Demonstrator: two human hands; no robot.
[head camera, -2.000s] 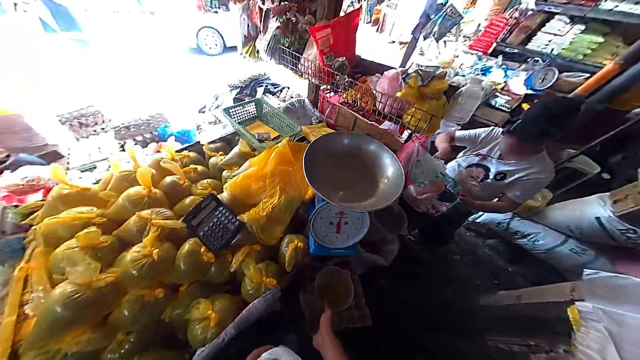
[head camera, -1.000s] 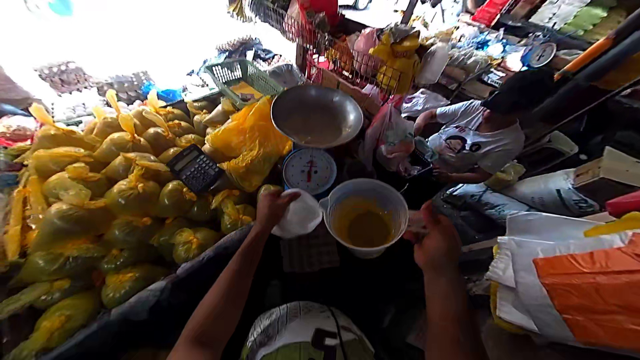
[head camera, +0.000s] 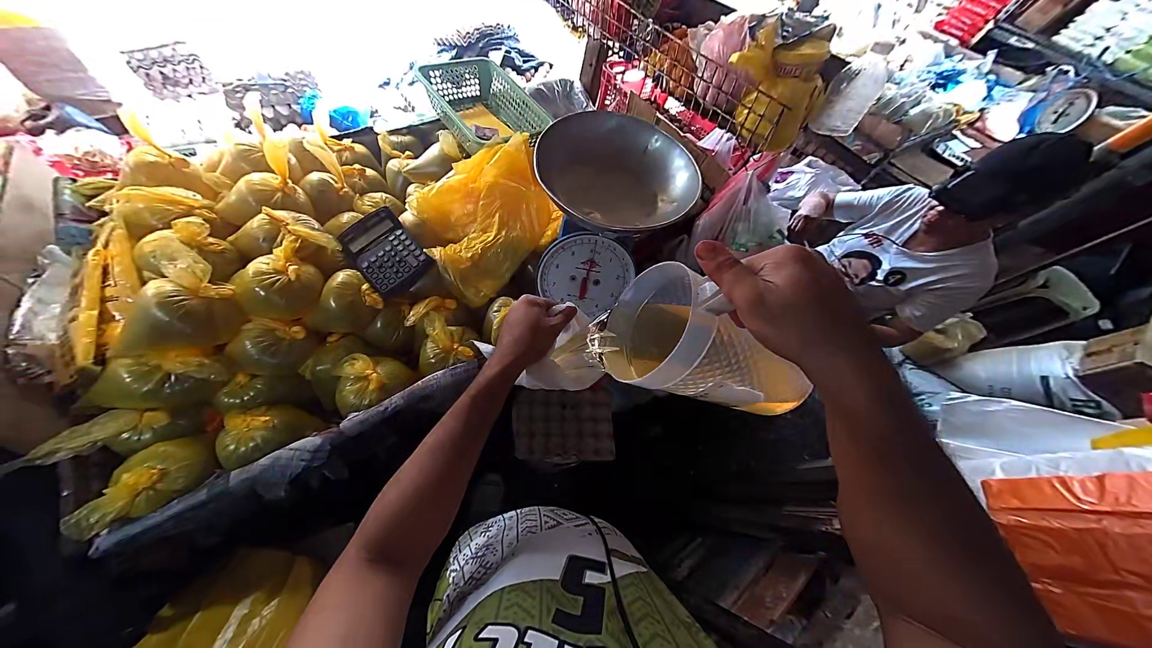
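Note:
My right hand (head camera: 778, 301) grips the handle of a clear plastic pitcher (head camera: 711, 360), tilted to the left, with yellow liquid inside. At its lip, liquid runs into a translucent plastic bag (head camera: 562, 360), whose rim my left hand (head camera: 531, 333) pinches. Just behind them stands a blue dial scale (head camera: 585, 270) with a round metal pan (head camera: 617, 171) on top. To the left lie many tied yellow plastic bags (head camera: 279, 279), a black calculator (head camera: 385, 251) on them. A loose yellow plastic bag (head camera: 490, 216) rests beside the scale.
A green plastic basket (head camera: 486, 94) stands behind the bags. A wire rack (head camera: 684, 72) holds more bags. At the right a person (head camera: 927, 243) in a white shirt and dark cap is near, with white sacks (head camera: 1026, 373) and an orange bag (head camera: 1071, 540) in front. An egg tray (head camera: 563, 425) lies below the scale.
The pitcher, upright a second ago, is now tilted left, and liquid flows from it into the bag. Two seconds ago neither hand held it up in view.

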